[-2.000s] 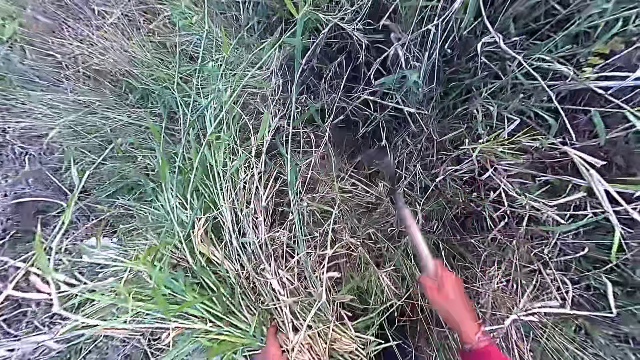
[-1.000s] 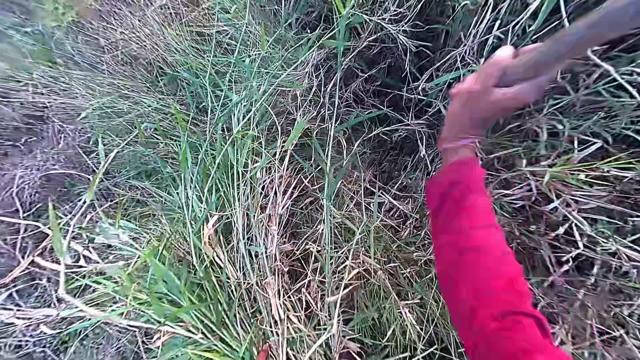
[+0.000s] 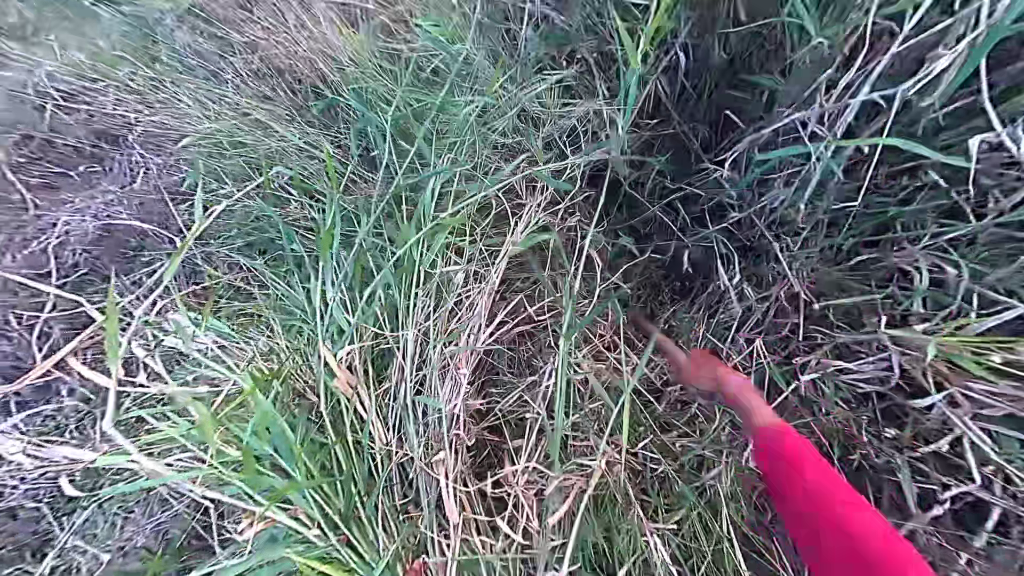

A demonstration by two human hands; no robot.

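Note:
My right hand [image 3: 708,374], below a red sleeve, is closed around the wooden handle [image 3: 660,340] of a tool right of the middle. The handle points up and left into the grass, and the tool's far end is blurred or hidden among the stems. Long green and dry grass stems [image 3: 448,344] stand and lean just left of the tool. Of my left hand [image 3: 414,566] only a small reddish bit shows at the bottom edge, at the base of these stems; its grip cannot be made out.
Cut or flattened green grass [image 3: 272,464] lies at the lower left. Dry, tangled stems [image 3: 88,232] cover the left side. Dark, dense grass [image 3: 800,200] fills the right, with longer blades arching at the upper right.
My right hand was raised at the upper right with the tool handle a second ago; it has come down and left, to the grass. The left hand shows less than two seconds ago.

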